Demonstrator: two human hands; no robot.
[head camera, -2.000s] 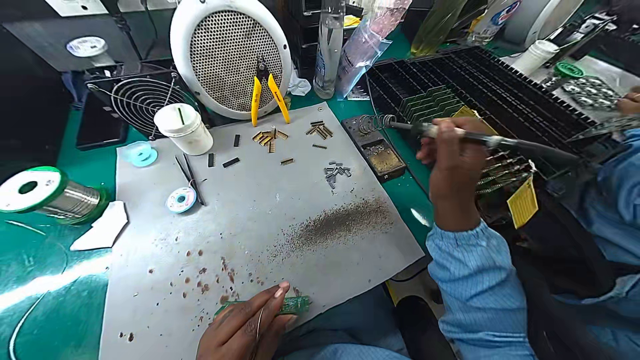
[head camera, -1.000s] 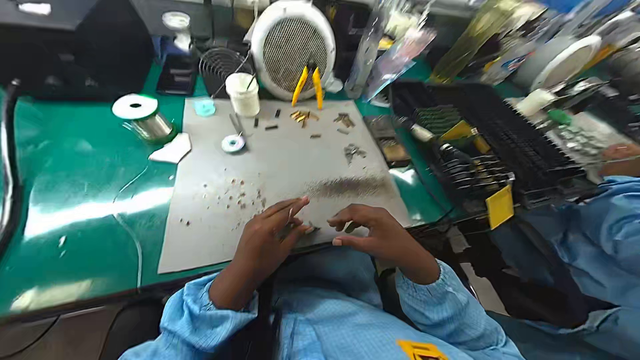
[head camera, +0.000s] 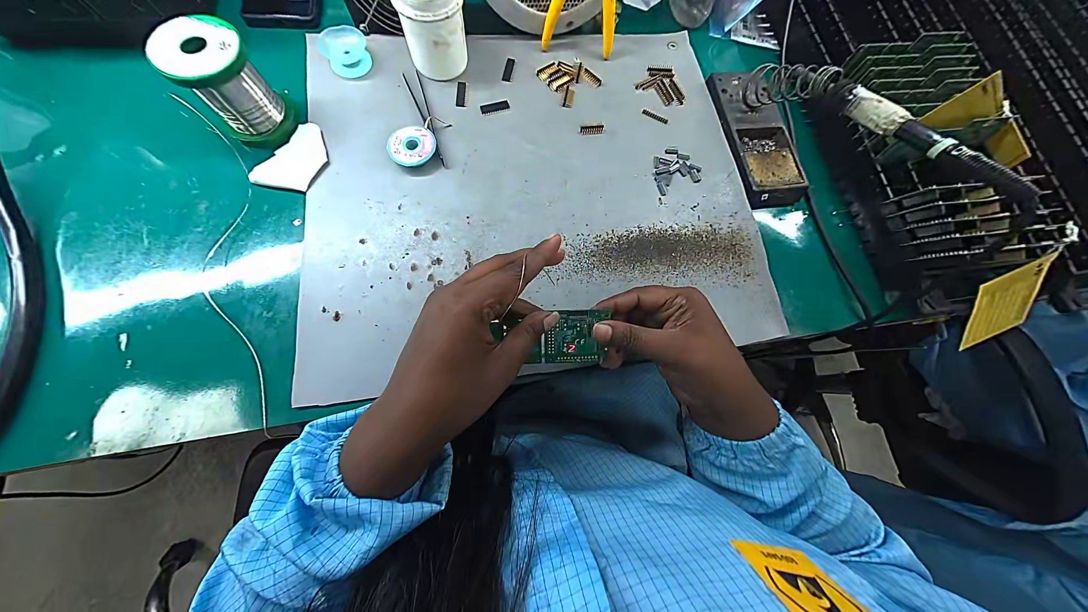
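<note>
A green printed circuit board (head camera: 574, 337) is held between both hands at the near edge of the grey mat (head camera: 357, 255). My left hand (head camera: 476, 319) pinches its left end between thumb and fingers; a thin wire, perhaps solder, runs over the raised index finger. The thumb and fingers of my right hand (head camera: 671, 340) grip its right end. The soldering iron (head camera: 901, 123) rests in the coil of its stand (head camera: 786, 85), right of the mat. Tweezers (head camera: 422, 106) lie beside a small white spool (head camera: 411, 146). Pin headers (head camera: 568, 76) and small metal parts (head camera: 676, 167) lie further back.
A solder wire spool (head camera: 225, 81) stands on the green table at left, by a white scrap (head camera: 293, 160). A white bottle (head camera: 435, 38) and yellow-handled pliers (head camera: 580, 25) are at the back. Dark specks (head camera: 667, 252) cover part of the mat. A rack of circuit boards (head camera: 943, 170) stands at right.
The soldering iron, in my right hand two seconds ago, is now in its stand. My right hand has moved left to the board and now holds it with my left. The view has shifted.
</note>
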